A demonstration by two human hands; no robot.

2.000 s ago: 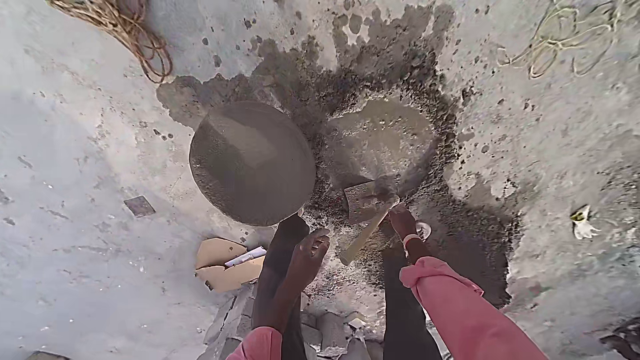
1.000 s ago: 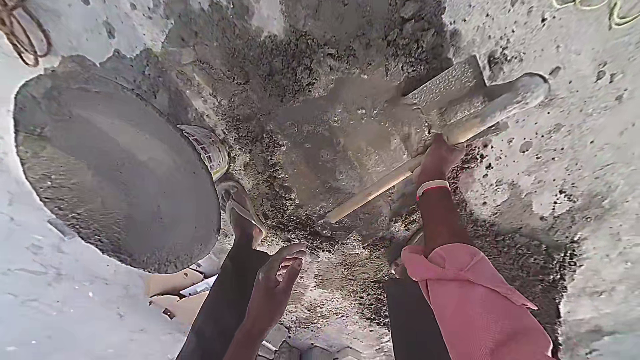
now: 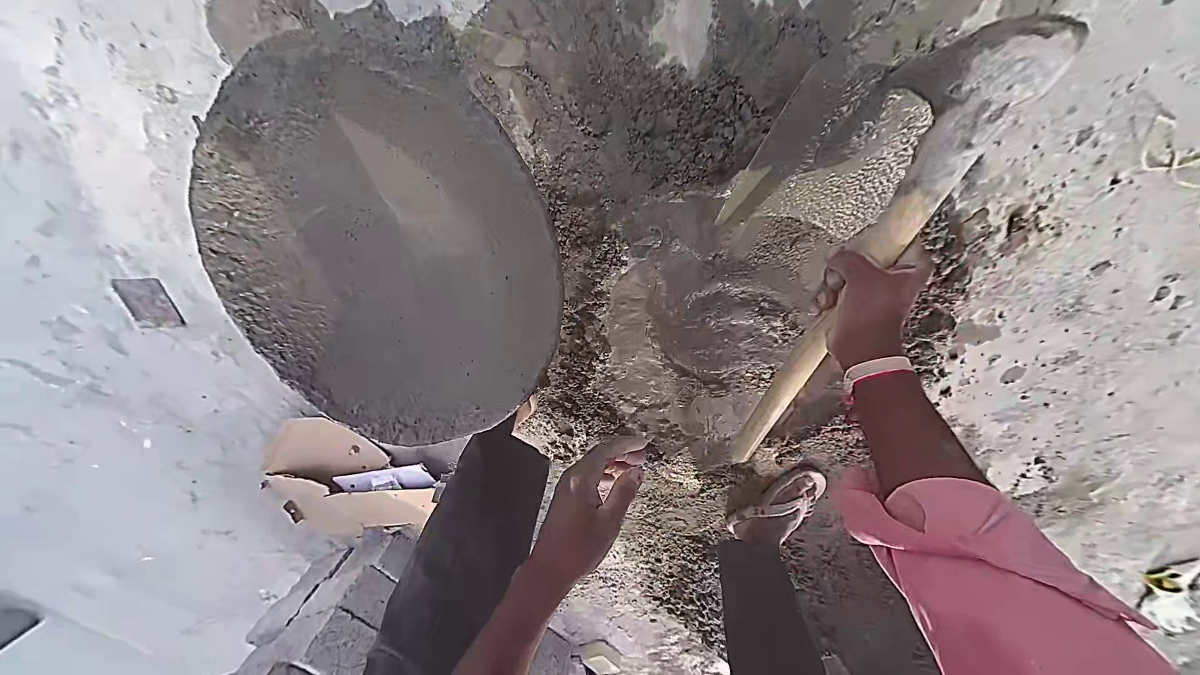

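Observation:
My right hand [image 3: 872, 300] grips the wooden handle [image 3: 792, 384] of a hoe, whose broad metal blade [image 3: 816, 159] lies at the upper right, over the wet mix. Beneath the tool is a pool of wet mortar [image 3: 712, 319] ringed by darker, crumbly mix. My left hand [image 3: 591, 506] hangs with fingers loosely curled, holding nothing, below the pool and to the right of a large round pan [image 3: 431, 309]. Smooth grey mortar fills much of the pan. Some of the blade's edge is blurred.
An open cardboard box [image 3: 323, 450] with a white packet lies below the pan. Grey paving blocks [image 3: 347, 600] are stacked near my legs. My sandalled foot [image 3: 783, 506] stands by the handle's lower end. A flat square piece [image 3: 148, 302] lies at the left.
The hoe has been raised from beside the pool's lower edge, and my right hand has moved up with it. My left hand remains free. The view has shifted and come closer.

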